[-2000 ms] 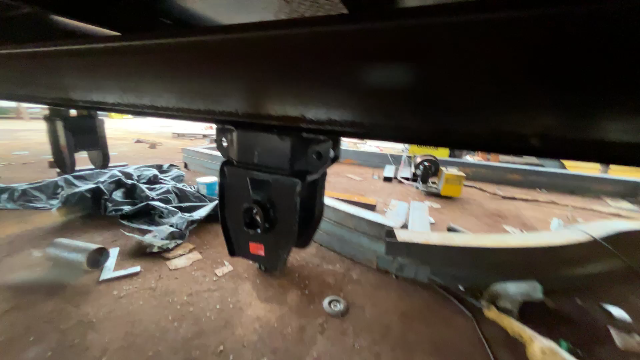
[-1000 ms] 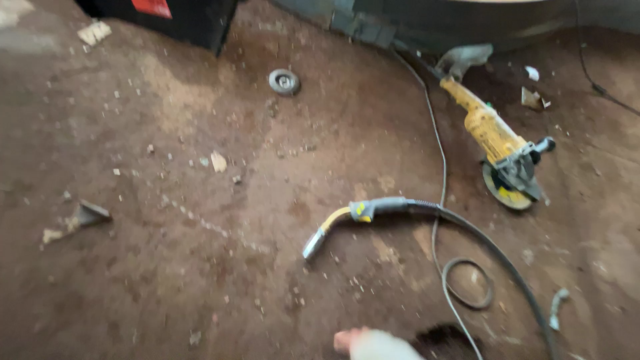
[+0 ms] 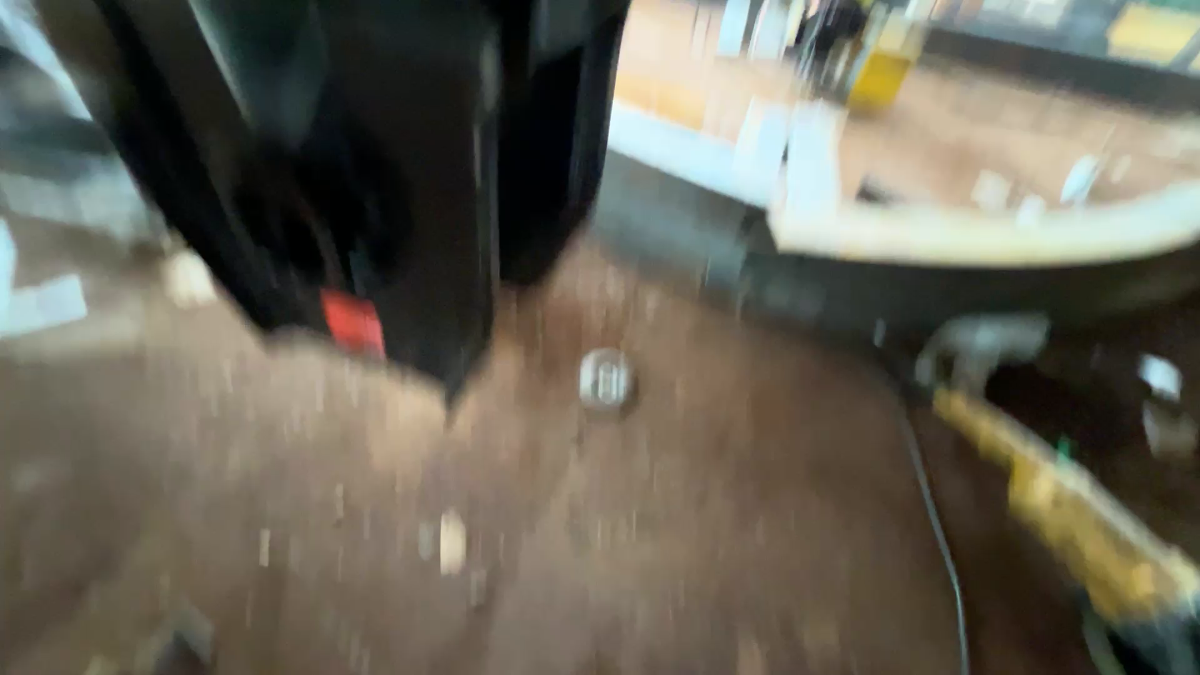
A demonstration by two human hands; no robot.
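Neither my left hand nor my right hand shows in the blurred head view, so what they hold or touch is hidden. A black metal bracket with a red sticker hangs down at the upper left, its lower tip above the dirt floor. Right of that tip, a small round grey disc lies on the ground. At the lower right lies a yellow angle grinder, its head end cut off by the frame edge. A thin cable runs along the floor to its left.
A curved metal beam crosses behind the grinder. Beyond it stands a yellow machine, blurred. Pale flat pieces lie by the beam. Dark sheeting is at the left edge, and small scraps dot the brown floor.
The view has tilted back up from the floor. One second ago a welding torch and part of a hand at the bottom edge were visible; both are now out of view.
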